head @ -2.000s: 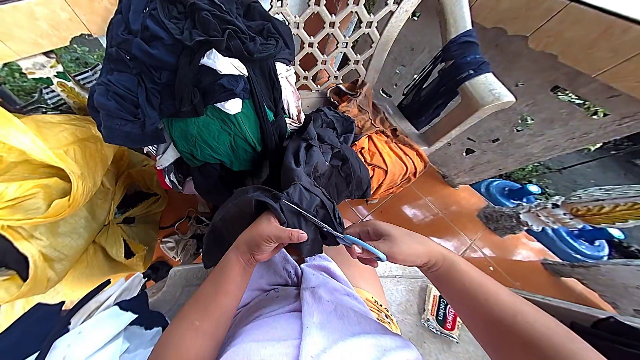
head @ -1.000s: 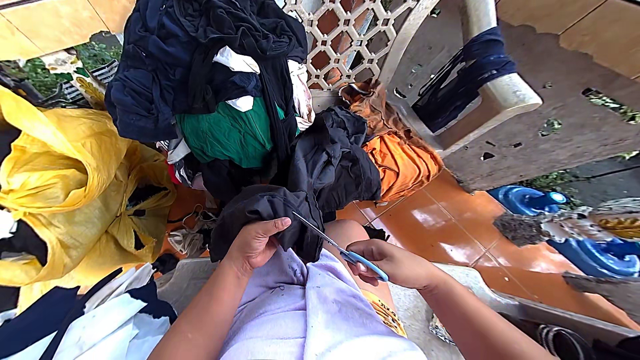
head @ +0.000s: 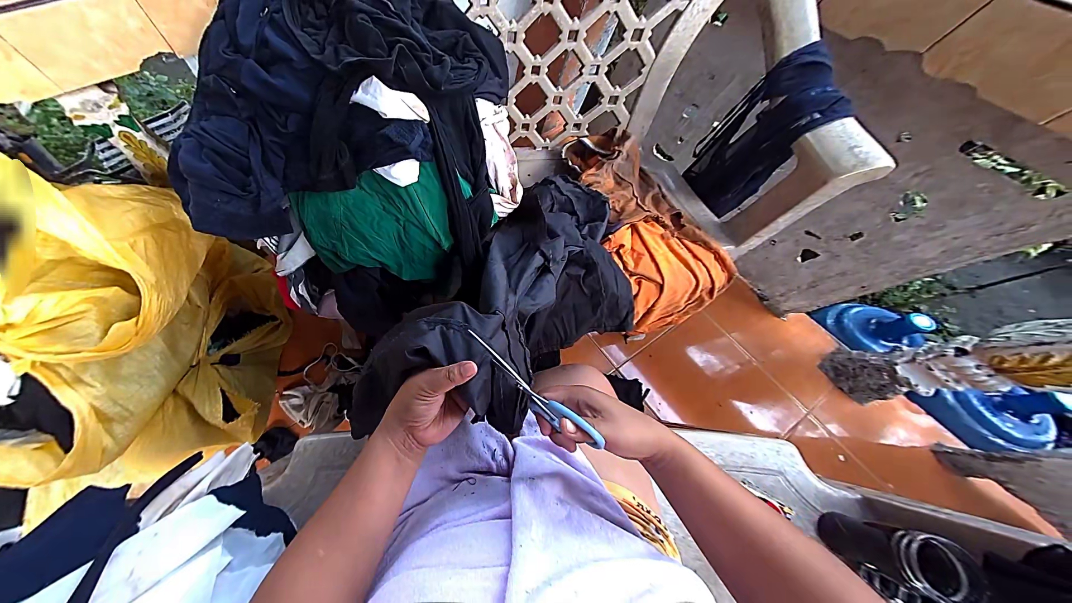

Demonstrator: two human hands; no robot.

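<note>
My left hand (head: 431, 406) grips the near edge of a black cloth garment (head: 544, 268), which is bunched above my lap. In my right hand (head: 586, 414) is a pair of scissors (head: 536, 398) with light blue handles. The blades point up and left across the black cloth, just right of my left thumb. Whether the blades are closed together cannot be told. A lilac cloth (head: 477, 519) covers my lap below both hands. Behind the black garment, a green cloth (head: 377, 218) and dark blue clothes (head: 243, 126) are heaped on a plastic chair.
A yellow sack (head: 126, 293) stands at the left, above white and navy cloth pieces (head: 159, 544). Orange cloth (head: 670, 272) hangs at the chair's seat edge. Navy strips are wrapped on the chair's armrest (head: 846, 159). Blue plastic bottles (head: 871, 327) lie on the right.
The scissors and both hands stay at the black cloth, with only small shifts. A small packet seen beside my right forearm two seconds ago is now mostly hidden.
</note>
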